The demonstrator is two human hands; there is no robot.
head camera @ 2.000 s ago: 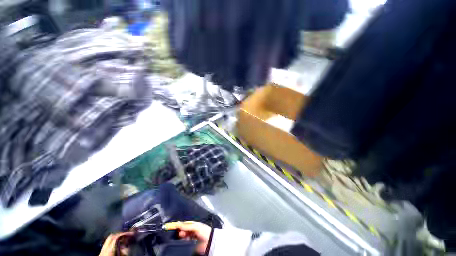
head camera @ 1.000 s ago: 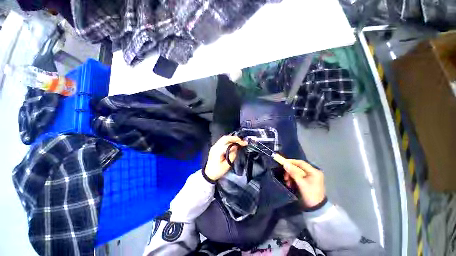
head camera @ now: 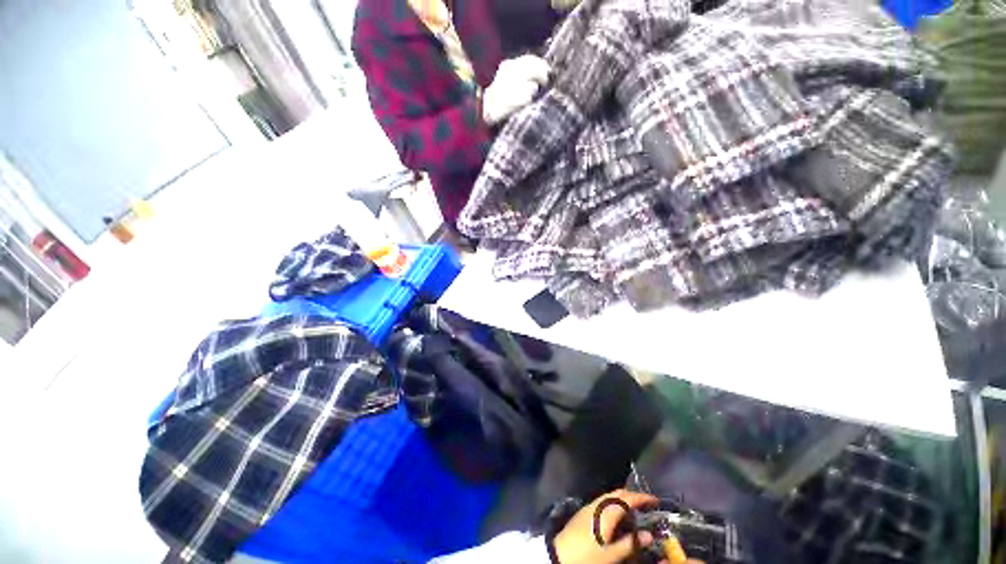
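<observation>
My left hand (head camera: 601,535) is at the bottom edge, its fingers closed on a small part of a dark plaid garment (head camera: 715,533). A black loop lies around or against its fingers; I cannot tell what it belongs to. A small yellow-orange shape (head camera: 673,550) touches the cloth at the bottom edge; I cannot tell if it is a tool handle or a fingertip. The rest of my right hand is cut off by the frame.
A blue crate (head camera: 381,490) stands left, with a plaid garment (head camera: 248,441) over its rim. A pile of grey-brown plaid garments (head camera: 717,143) and a flat black rectangle (head camera: 545,310) lie on the white table (head camera: 816,369). A person in a dark red patterned sleeve (head camera: 425,99) is behind it.
The view has swung up and left. The pile and another person now show fully or partly, while my hands have shifted to the bottom edge and my right hand is largely out of frame.
</observation>
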